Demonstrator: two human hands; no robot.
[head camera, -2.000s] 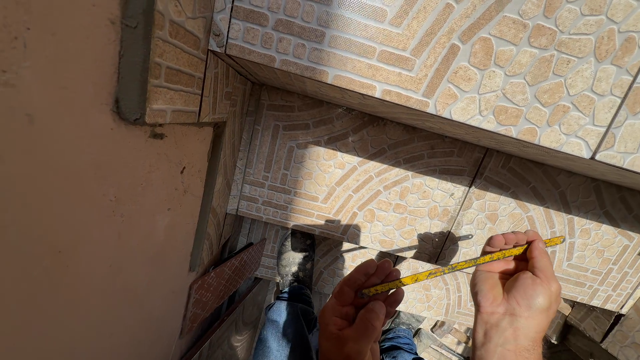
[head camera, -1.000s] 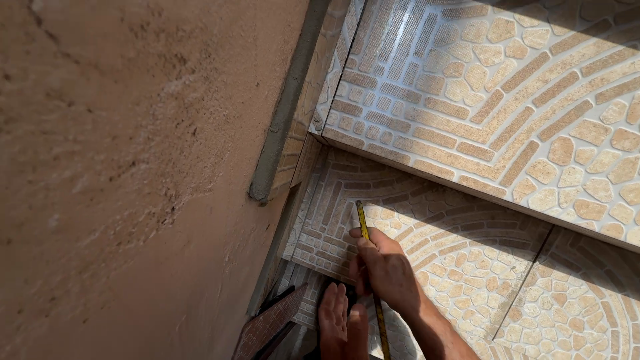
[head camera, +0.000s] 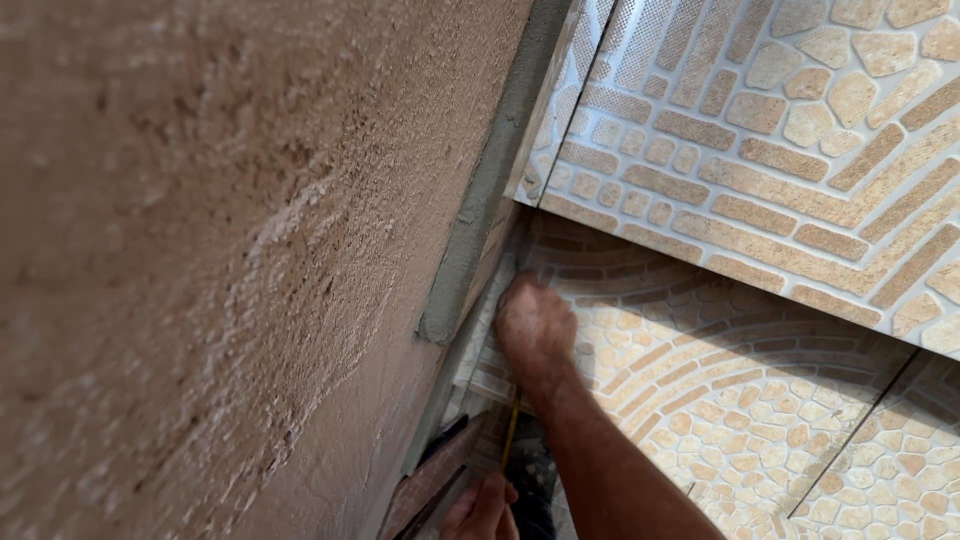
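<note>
My right hand (head camera: 536, 322) is at the inner corner of the lower tiled step (head camera: 697, 375), close under the edge of the upper step; its fingertips are hidden by the hand. Lower down, my left hand (head camera: 484, 510) pinches the near part of a narrow yellow measuring strip (head camera: 511, 435), likely a tape or folding rule. The strip runs up from the left fingers towards the right wrist, and its far part is out of sight beneath the right hand.
A rough plastered wall (head camera: 262, 262) fills the left side, with a grey mortar strip (head camera: 480, 202) along the stair side. The upper step (head camera: 757, 180) juts out at the upper right. Tile pieces (head camera: 435, 469) lean low by the wall, beside a dark shoe or trouser leg (head camera: 532, 465).
The yellow strip was held between both hands two seconds ago, then lowered onto the step. My right hand has since moved up into the corner. The view has shifted closer to the wall.
</note>
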